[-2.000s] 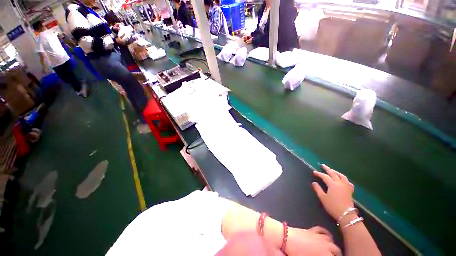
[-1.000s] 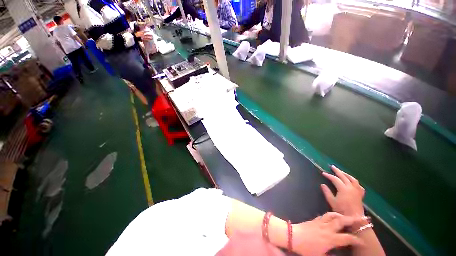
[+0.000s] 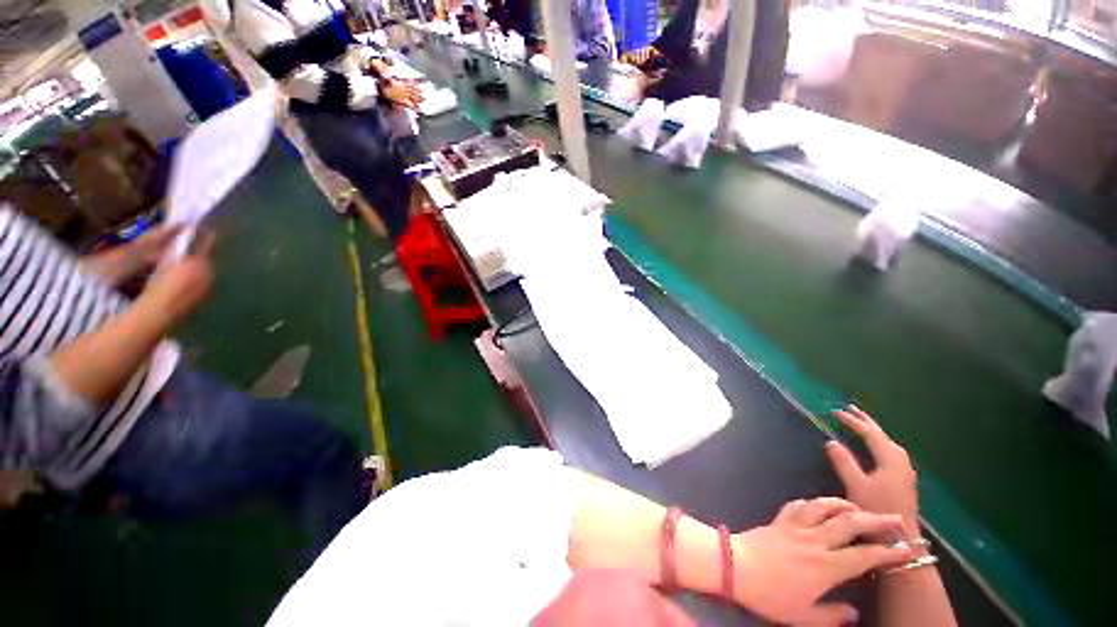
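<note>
My left hand (image 3: 802, 559), with red bracelets on its wrist, lies across my right wrist and holds no object. My right hand (image 3: 884, 475), with silver bangles, rests on the conveyor-side edge of the dark worktop, fingers apart, nothing in it. A long fanned stack of white bags (image 3: 627, 361) lies on the worktop left of my hands, touched by neither. White bagged units stand on the green belt, one at the right edge of the picture (image 3: 1088, 375), one farther back (image 3: 887, 233), and two near the posts (image 3: 688, 137).
The green conveyor belt (image 3: 980, 355) runs beyond the worktop. A grey test box (image 3: 490, 159) and a pale pile (image 3: 484, 227) lie beyond the bags. A red stool (image 3: 439, 279) stands on the floor. A person in stripes (image 3: 74, 331) at left holds a white sheet (image 3: 221, 153). Other people are farther along.
The bagged units have moved right along the belt. My left hand has come to rest on my right wrist. A striped-shirted person with a sheet has appeared at left.
</note>
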